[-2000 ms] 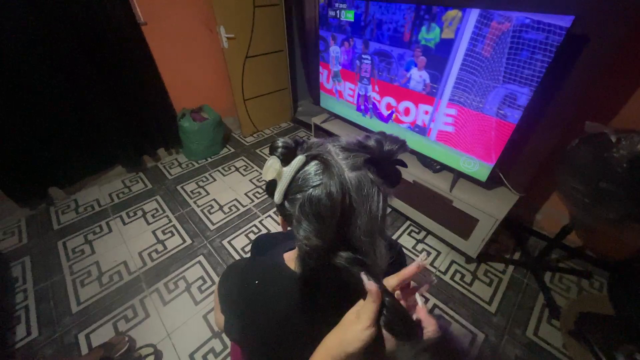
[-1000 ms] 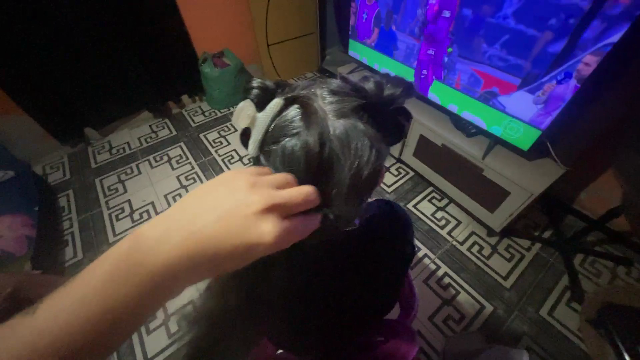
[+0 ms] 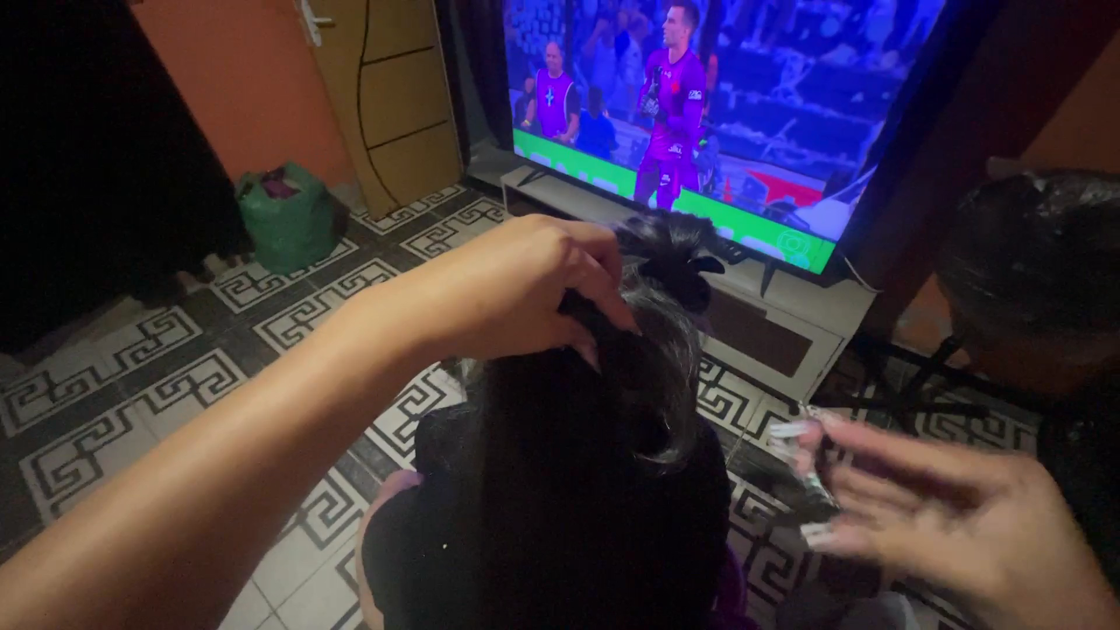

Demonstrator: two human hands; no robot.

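A seated person in a dark top [image 3: 560, 525] has their back to me, with long dark hair [image 3: 669, 350] hanging down behind. My left hand [image 3: 542, 289] is at the back of the head, thumb and fingers pinched on a lock of the hair. A gathered dark bun or tied section [image 3: 674, 249] sits on top of the head, to the right of that hand. Off to the right of the hair, my right hand [image 3: 919, 507] is raised with its fingers apart, somewhat blurred, long pale nails showing; nothing is seen held in it. The hair clip is hidden in this view.
A lit television [image 3: 700, 114] stands on a white low cabinet [image 3: 770, 341] in front of the person. At the back left, a green bag [image 3: 289, 219] rests on the patterned tile floor [image 3: 140, 429] near a wooden door [image 3: 402, 105]. Dark stand legs [image 3: 919, 385] are at the right.
My right hand, out of view one second ago, now shows at the right. Two seconds ago fingers were on a lock lower at the right; the left hand is now higher, at the head.
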